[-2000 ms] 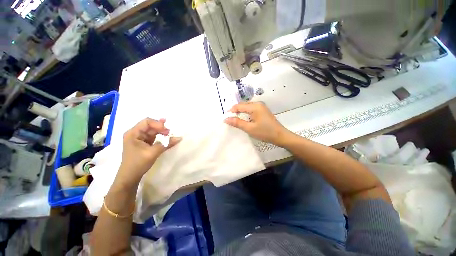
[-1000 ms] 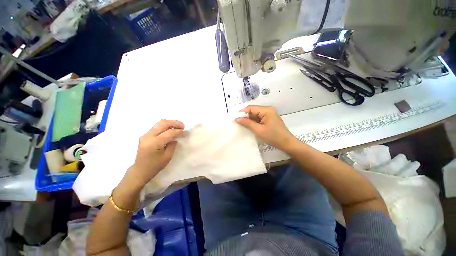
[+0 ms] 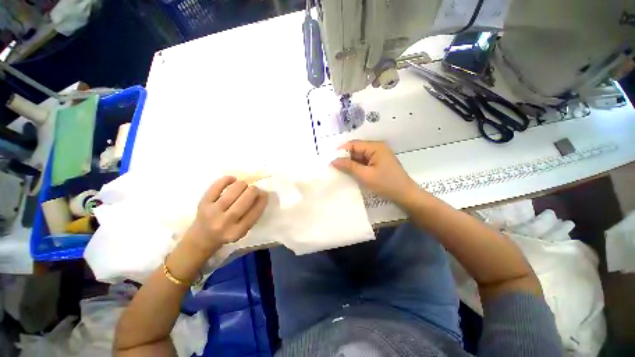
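Observation:
A white to cream garment piece [image 3: 317,216] lies on the white sewing table and hangs a little over its front edge. My left hand [image 3: 233,209] is on the cloth at its left part, with fingers curled and gripping it. My right hand [image 3: 369,165] pinches the cloth's upper right corner between thumb and fingertips, just in front of the needle area. The presser foot and needle [image 3: 346,104] are above the shiny needle plate [image 3: 351,117], behind my right hand, apart from the cloth's held corner. Overexposure hides the cloth's far edge.
Black-handled shears [image 3: 496,115] and dark snips [image 3: 449,102] lie right of the needle. A dark shiny rectangle [image 3: 471,52] is behind them. A small brown square [image 3: 564,146] lies near the printed ruler [image 3: 501,173]. A blue bin [image 3: 136,132] with spools is left. White pieces [image 3: 550,272] are piled lower right.
My left hand has moved right and closed on the cloth, which bunches up beside it. My right hand keeps its pinch on the corner. The view has shifted slightly.

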